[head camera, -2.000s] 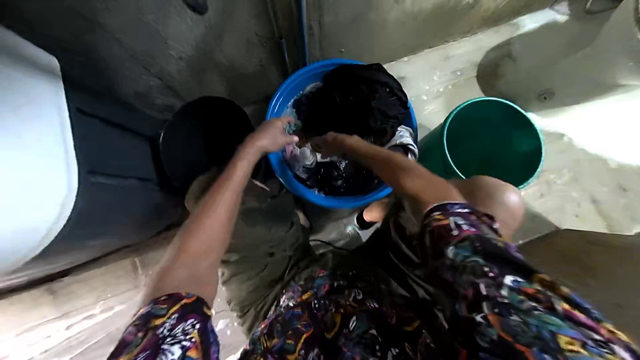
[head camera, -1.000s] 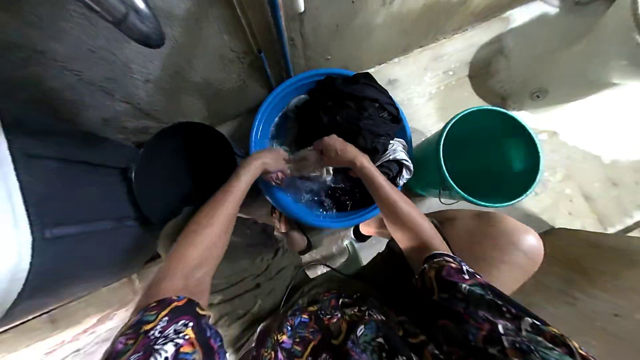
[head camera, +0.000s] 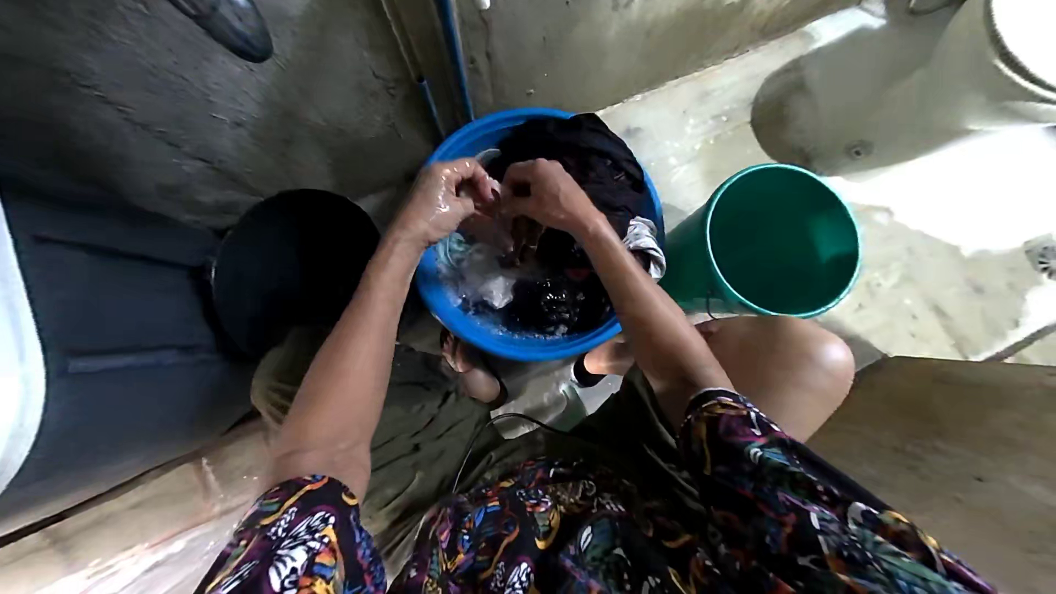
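Note:
A round blue plastic basin (head camera: 528, 351) stands between my feet, with soapy water and wet clothes in it. Over its left part, my left hand (head camera: 450, 198) has its fingers pinched together on a small wet cloth (head camera: 488, 227). My right hand (head camera: 544, 194) is curled close beside it and appears to grip the same cloth, though the fingers hide much of it. Dark clothes (head camera: 590, 161) are heaped at the basin's back right, and a grey and white cloth (head camera: 645, 243) lies against the right rim. A whitish cloth (head camera: 497, 290) shows in the suds below my hands.
Right of the basin stands a green plastic bucket (head camera: 784, 239); left of it, a round black container (head camera: 293, 268). A dark grey bin-like container (head camera: 124, 305) is at far left. Blue pipes (head camera: 454, 58) run along the concrete wall behind. A floor drain (head camera: 1044, 256) lies at far right.
Both hands have risen from low in the basin toward its back left, with the cloth between them. The whitish cloth now shows in the suds below them.

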